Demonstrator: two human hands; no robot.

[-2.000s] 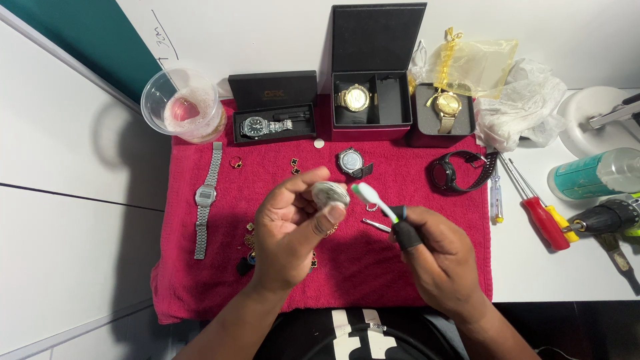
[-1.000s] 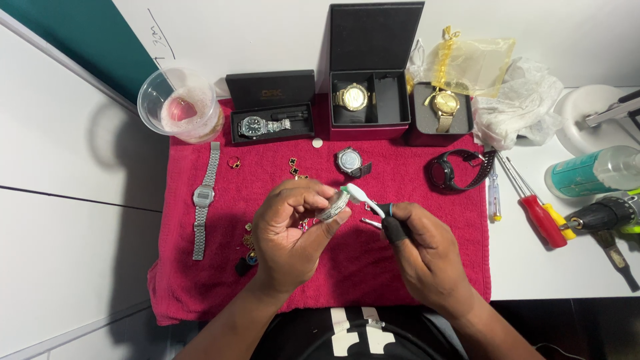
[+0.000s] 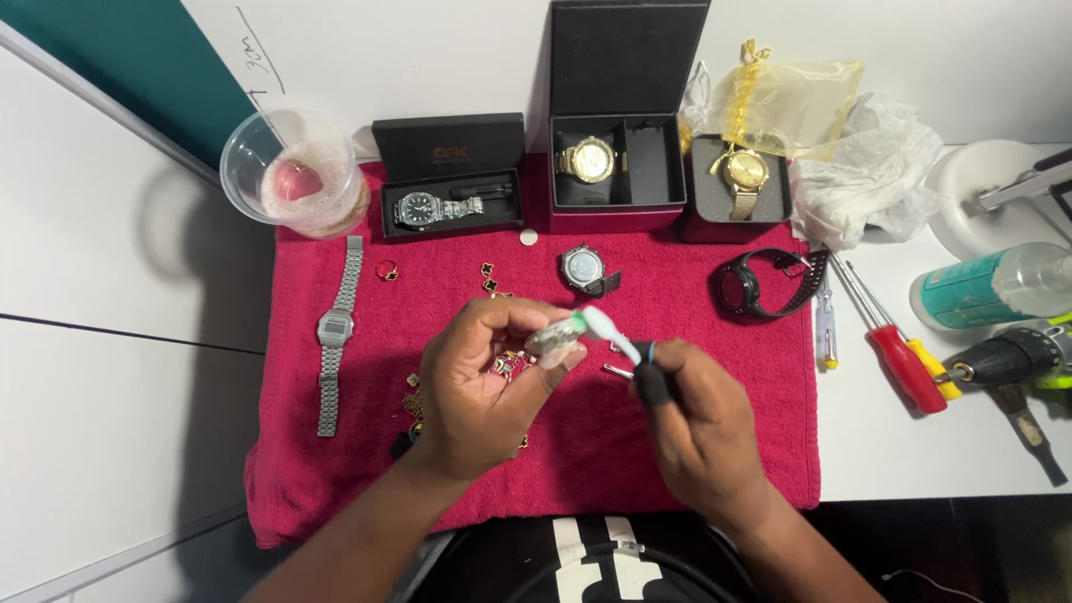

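My left hand (image 3: 481, 389) pinches a small round metal piece (image 3: 554, 337), perhaps a watch part, between thumb and fingers above the pink towel (image 3: 670, 469). A toothbrush (image 3: 610, 331) is gripped in my right hand (image 3: 699, 419); its green bristles touch the piece's right edge. Dark coverings sit on fingers of the right hand. Behind the hands lies a watch case with a short strap piece (image 3: 584, 270), near a white disc (image 3: 528, 238). Jewellery (image 3: 412, 402) lies partly hidden below my left hand. A silver digital watch (image 3: 336, 328) rests on the left.
A plastic cup of foamy liquid (image 3: 293, 180) stands back left. Three boxed watches (image 3: 423, 209) line the back. A black watch (image 3: 739, 286), screwdrivers (image 3: 909, 368), a spray bottle (image 3: 976, 289) and a power drill (image 3: 1013, 356) are at right; a gold ring (image 3: 387, 270) lies left.
The toothbrush, apart from the round piece two seconds ago, now meets its edge. My left hand has turned the piece from nearly face-up to a more tilted position.
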